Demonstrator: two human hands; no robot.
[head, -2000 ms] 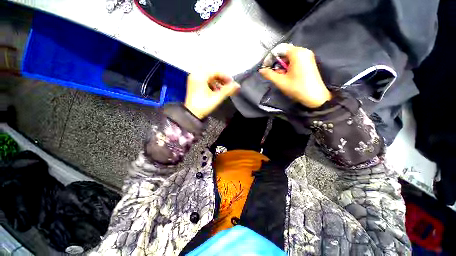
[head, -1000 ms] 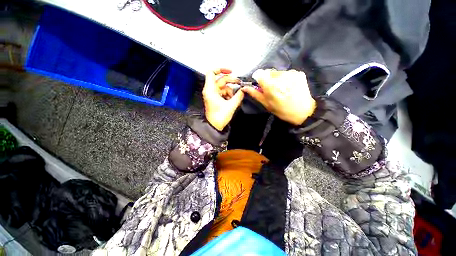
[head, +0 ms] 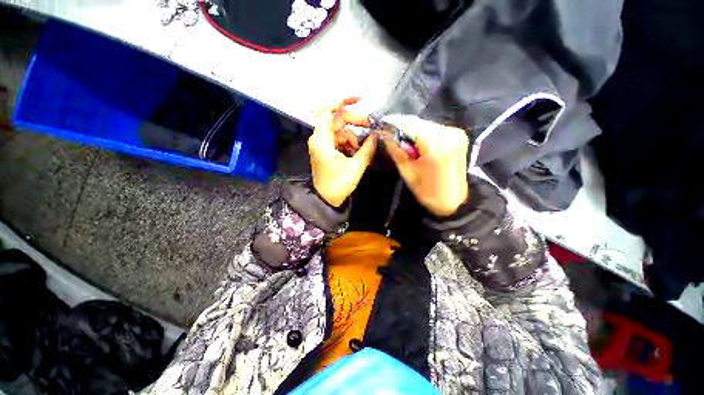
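The grey garment (head: 494, 85) lies heaped on the table at the upper right, with a curved white trim line (head: 516, 104) on it. My left hand (head: 340, 154) pinches a small grey fold of the cloth (head: 374, 123) between its fingertips. My right hand (head: 428, 158) is close beside it, fingertips nearly touching the fold. A small tool with a red-pink handle (head: 407, 146), probably thread snips, is tucked in my right hand. No needle or thread can be made out between the fingertips.
The white table (head: 309, 77) carries a black floral item with a red rim (head: 258, 27). A blue bin (head: 131, 100) stands below the table at left. Black garments (head: 656, 154) are at right, a red crate (head: 633, 347) at lower right, and dark crumpled material (head: 100, 343) at lower left.
Two seconds ago my hands were apart; they have come together at the fold. The view has shifted a little, and the white trim now appears further left.
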